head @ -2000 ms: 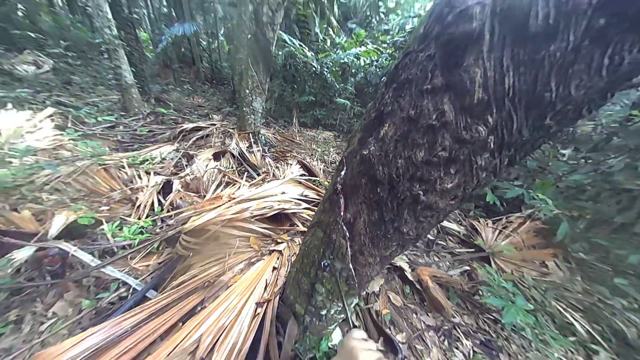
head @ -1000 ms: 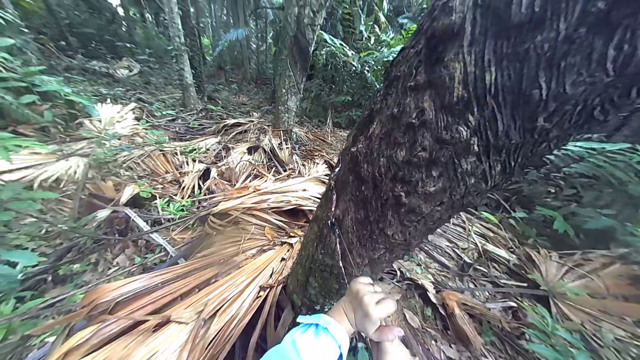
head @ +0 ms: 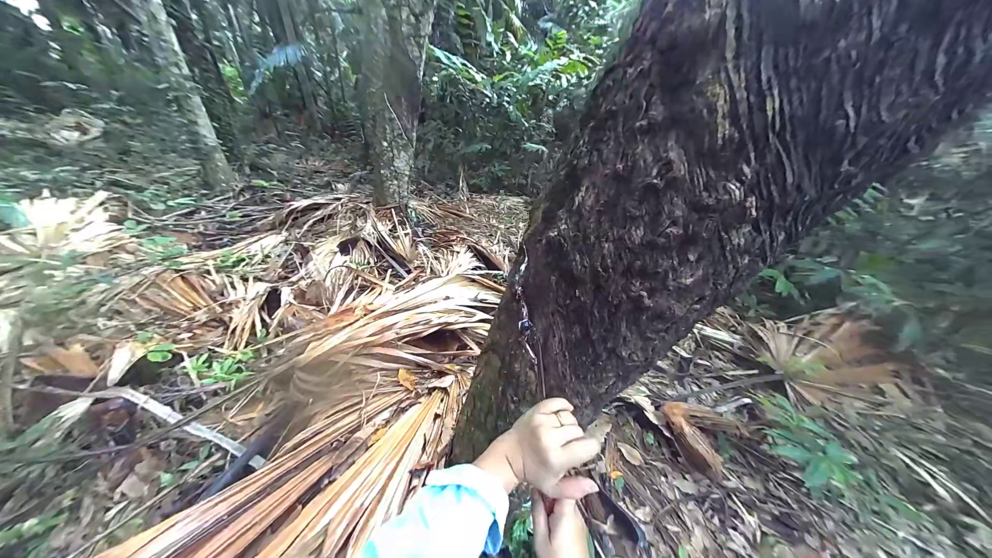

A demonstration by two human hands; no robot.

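A thick tree trunk (head: 651, 209) with dark, rough bark leans up to the right. Along its lower left edge runs a narrow pale and reddish line, a cut or groove (head: 522, 291). A thin-shafted hand tool (head: 542, 380) reaches up from my hands, its small dark head lying against that line. My left hand (head: 552, 449), with a ring and a light blue and white sleeve, is closed around the tool low in front of the trunk. Just below, my right hand (head: 561, 527) grips the lower end, partly cut off by the frame's edge; the handle is mostly hidden.
Dry palm fronds (head: 387, 395) cover the ground left of the trunk. Leaf litter and a curled brown leaf (head: 690, 438) lie to the right. A dark curved object (head: 620, 521) sits beside my right hand. Thinner trunks (head: 391, 108) and green undergrowth (head: 515, 77) stand behind.
My left hand came into view and joined the hand at the tool. The tool's head now lies higher along the line on the bark than two seconds ago.
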